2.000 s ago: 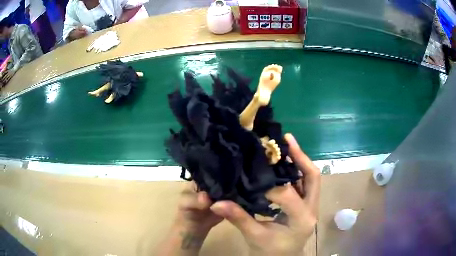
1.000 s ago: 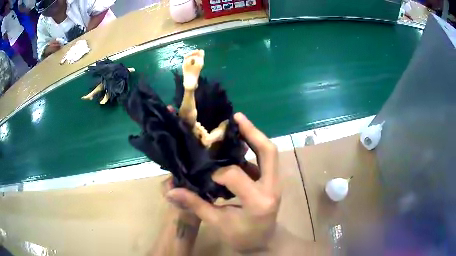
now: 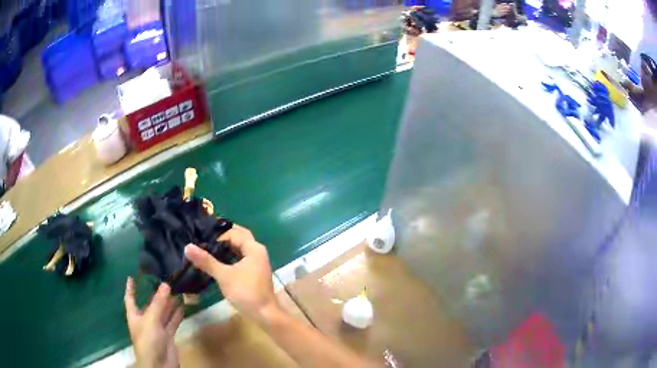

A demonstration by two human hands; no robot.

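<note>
A black ragged figure assembly (image 3: pixel 169 233) is held over the near edge of the green belt. A cream foot (image 3: pixel 190 180) sticks up from its top, and a small cream stub shows beside it. My right hand (image 3: pixel 241 273) grips its right side with thumb and fingers. My left hand (image 3: pixel 155 323) is below it, fingers spread upward near its lower edge; whether they touch it is hard to tell. Two white glue bottles are at the near side: one lies on the bench (image 3: pixel 358 312), the other rests against the metal box (image 3: pixel 382 233).
Another black figure (image 3: pixel 70 244) lies on the green belt (image 3: pixel 288 172) at left. A large grey metal box (image 3: pixel 490 165) stands at right, with blue items on top. A red box (image 3: pixel 167 118) and a pinkish-white jar (image 3: pixel 108 140) stand across the belt. A person's sleeve shows at far left.
The view has swung to the right, showing more of the metal box. The held assembly now appears lower left. My left hand's fingers are more spread and visible below it.
</note>
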